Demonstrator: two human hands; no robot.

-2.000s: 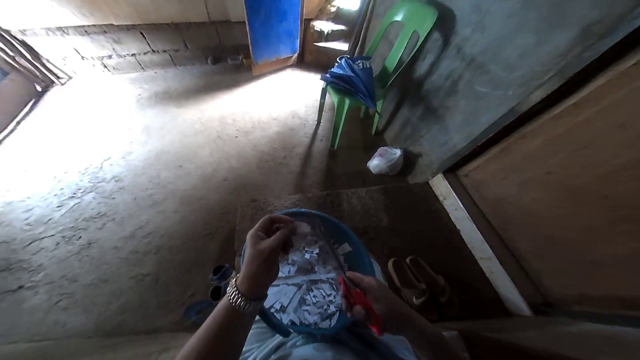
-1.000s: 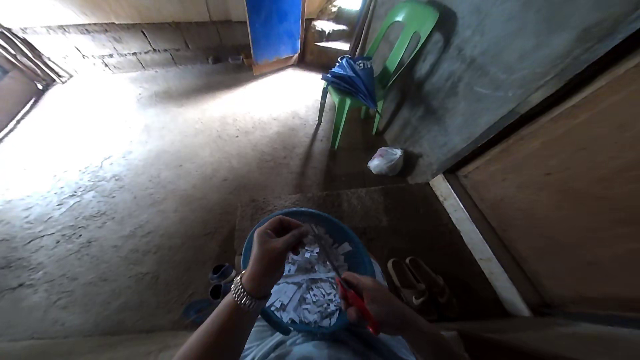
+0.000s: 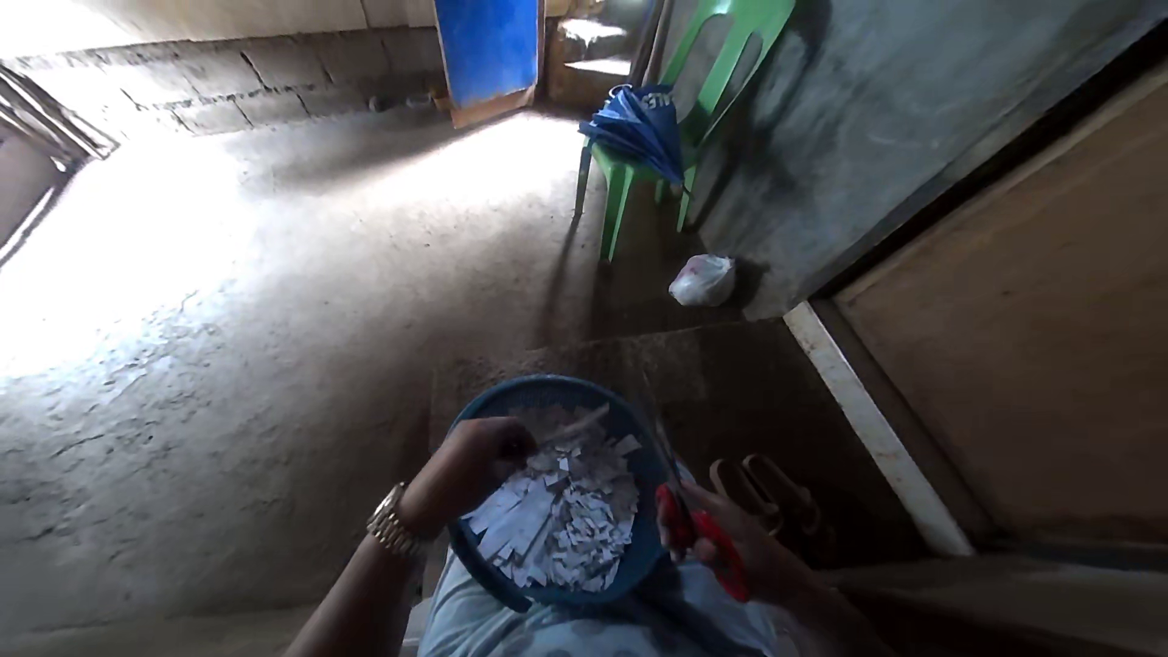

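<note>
A round blue plastic basin (image 3: 491,577) rests on my lap, with many small cut paper pieces (image 3: 593,529) and some longer paper strips (image 3: 520,516) in it. My left hand (image 3: 479,465), with a metal-band watch (image 3: 392,522) at the wrist, is over the basin's left side. Its fingers pinch a thin paper strip (image 3: 579,424) that points to the upper right. My right hand (image 3: 721,538) holds scissors with red handles (image 3: 727,557) at the basin's right rim. The scissor blades point up and away from me, apart from the strip.
A green plastic chair (image 3: 616,196) with a folded blue umbrella (image 3: 639,132) on it stands by the grey wall. A white plastic bag (image 3: 703,280) lies on the floor near it. Brown slippers (image 3: 762,493) are right of the basin, near a wooden door panel (image 3: 1031,347).
The scissors have moved right, from over the paper in the basin to its right rim. My left hand has moved a little down and left, and a strip now shows in its fingers.
</note>
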